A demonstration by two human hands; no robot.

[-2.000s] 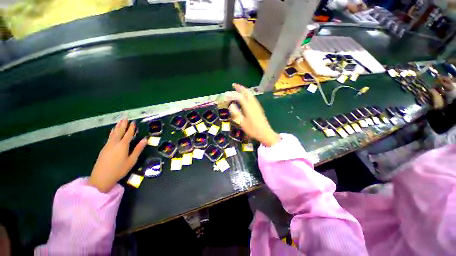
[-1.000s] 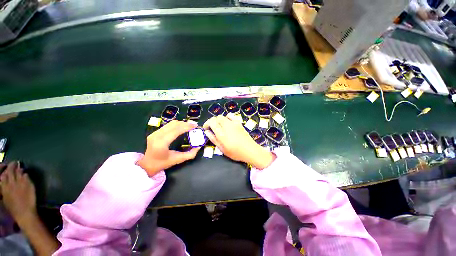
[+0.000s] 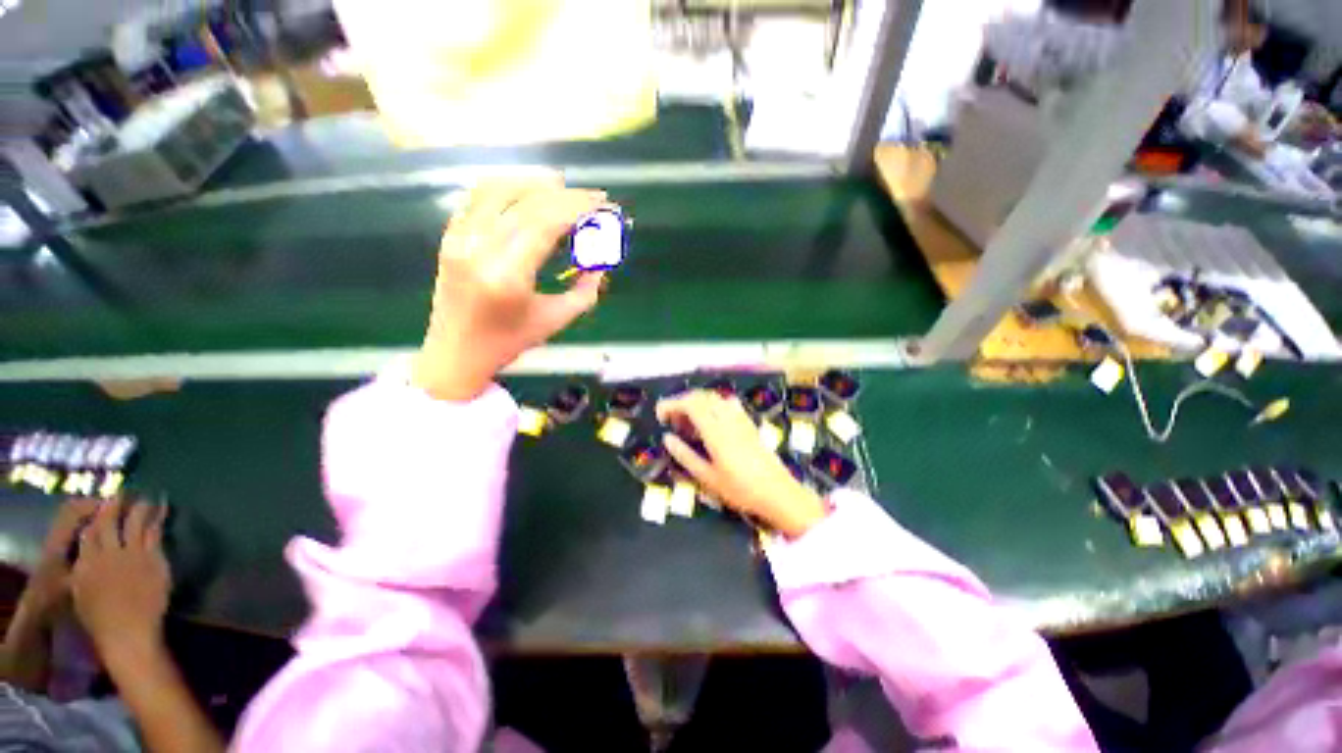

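My left hand [image 3: 501, 272] is raised over the green belt and holds a smartwatch unit [image 3: 599, 240] by its edge between thumb and fingers. Its screen is lit white, and a bit of yellow shows below it. My right hand [image 3: 729, 459] rests low over the rows of dark watch units on the bench, its fingers among them. Whether it grips one cannot be told. Units [image 3: 838, 387] with reddish marks on their screens lie around it, with small white squares [image 3: 654, 505] hanging from them.
A pale metal rail [image 3: 265, 365] runs between bench and belt. A grey post [image 3: 1030, 199] stands right of centre. Another row of units [image 3: 1195, 497] and a white cable [image 3: 1163, 431] lie at right. Another person's hands [image 3: 122, 574] are at left, below more units. A yellow sheet [image 3: 501, 66] hangs above.
My left hand has lifted the lit unit from the bench up over the belt. My right hand has come off that unit and moved right and down among the rows. The view has tilted up.
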